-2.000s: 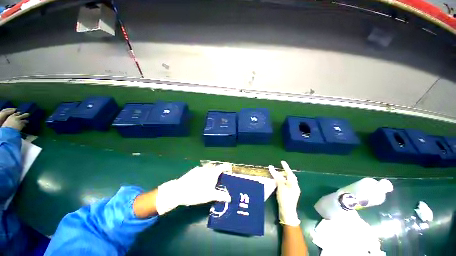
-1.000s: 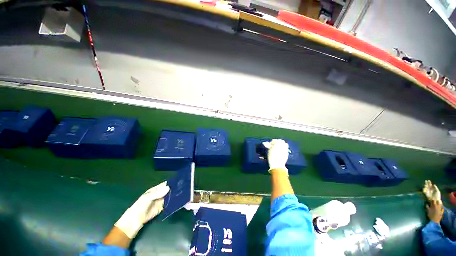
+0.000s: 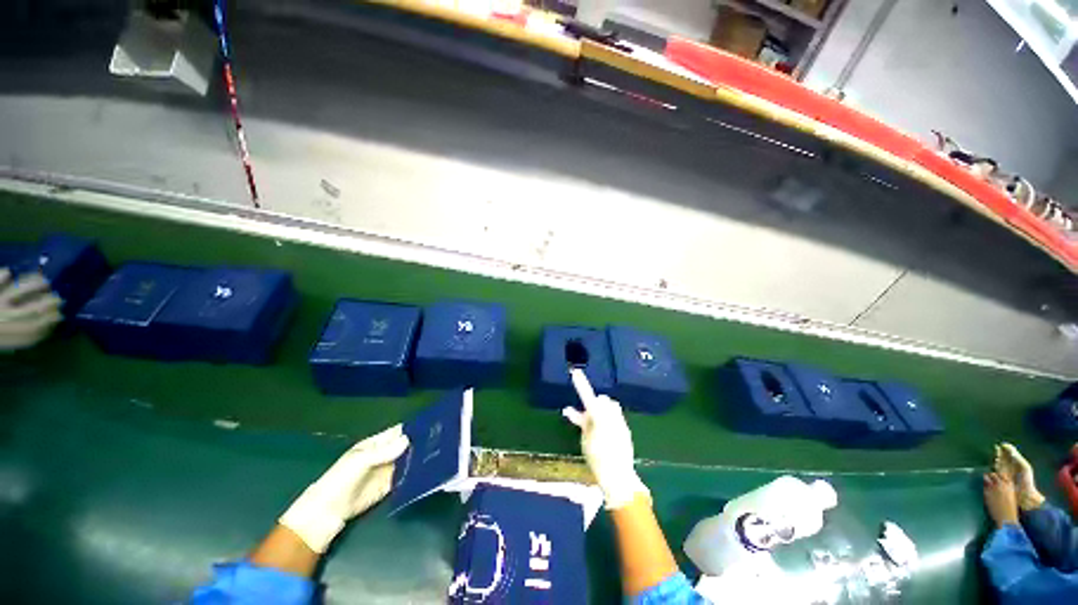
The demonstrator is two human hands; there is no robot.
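My left hand (image 3: 350,487), in a white glove, holds a thin navy booklet (image 3: 433,449) by its left edge, tilted above the bench. My right hand (image 3: 606,442), gloved, has its index finger extended to the near edge of a box base (image 3: 575,364) with a dark oval hole; whether it touches is hard to tell. It holds nothing visible. The navy lid (image 3: 647,368) lies against the base's right side. The navy booklet stack (image 3: 520,551), with white logo and curved drawing, lies directly before me, cut off by the lower edge.
Navy box pairs (image 3: 367,344) lie left on the green belt (image 3: 697,402); others with holes (image 3: 771,395) lie right. A translucent bottle (image 3: 762,525) and crumpled tissue (image 3: 896,544) lie right. Other people's hands show at far left (image 3: 26,310) and right (image 3: 1014,481).
The boxes have shifted left on the belt. My right hand has moved left and nearer, off the box top, uncovering the hole. My left hand still holds the booklet. A hand has appeared at far left.
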